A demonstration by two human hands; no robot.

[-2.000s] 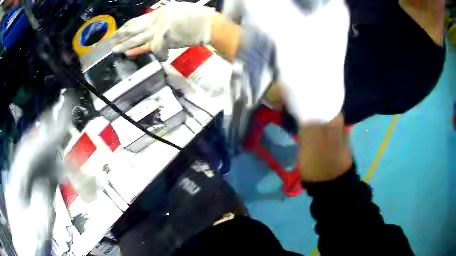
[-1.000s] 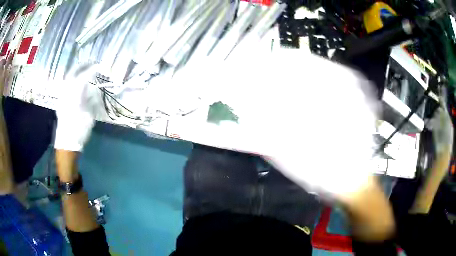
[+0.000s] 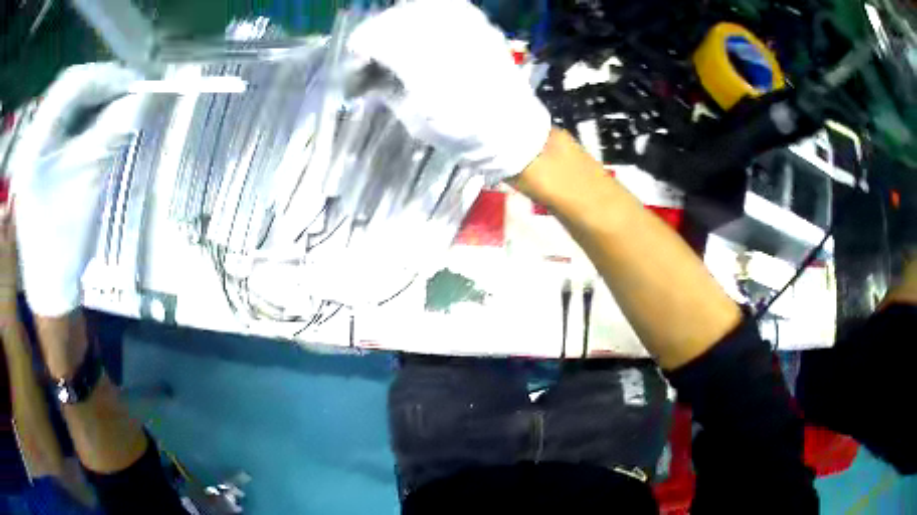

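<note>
Many long silver-grey strips (image 3: 216, 151) lie side by side on the white bench at the left and centre, partly blurred. Thin dark wires (image 3: 236, 287) trail from their near ends. My left hand (image 3: 65, 181), in a white glove, is at the left side of the strips, its fingers near their far ends. My right hand (image 3: 452, 86), also in a white glove, is over the far right part of the strips. The fingertips of both hands are blurred or hidden, so I cannot tell if they grip the strips.
Two thin dark sticks (image 3: 575, 317) and a green patch (image 3: 452, 290) are near the bench edge. A yellow tape roll (image 3: 737, 66), dark parts (image 3: 628, 121) and a grey-white box (image 3: 779, 226) are at the right. Another person's arm (image 3: 28, 402) shows at the left, a dark sleeve (image 3: 865, 372) at the right.
My right hand has moved left and away from me, onto the strips, uncovering the bench and dark sticks. My left hand has moved left. The view has shifted.
</note>
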